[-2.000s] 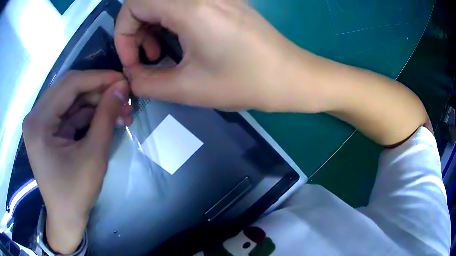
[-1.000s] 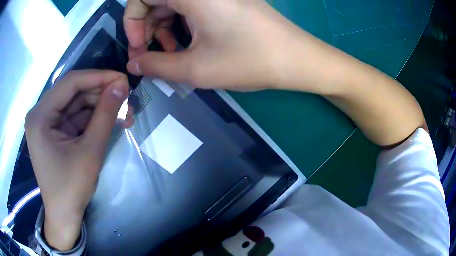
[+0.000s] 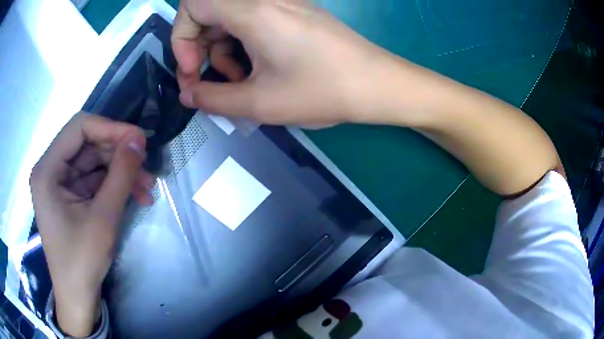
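Observation:
The silver-grey laptop bottom cover (image 3: pixel 238 265) lies slanted in front of me, with a dark rim, a dotted vent grille (image 3: pixel 189 145) and a slot outline near its right corner. A white square patch (image 3: pixel 232 193) sits on it. A dark, glossy, creased sheet (image 3: pixel 149 109) shows between my hands at the upper left. My right hand (image 3: pixel 248 66) pinches its edge between thumb and finger. My left hand (image 3: pixel 96 165) has thumb and forefinger together at the sheet's near edge, by a bright glare line of clear film. The exact grip of its fingertips is hard to tell.
White sheeting (image 3: pixel 40 86) lies under and left of the cover, with strong glare. A green bench mat (image 3: pixel 371 165) spreads behind and to the right. A second small white piece (image 3: pixel 222 124) shows beneath my right hand. My light sleeve is at the right.
My left hand has moved left and slightly down, away from my right hand. More of the dark creased sheet and the vent grille shows between them. The cover has shifted slightly.

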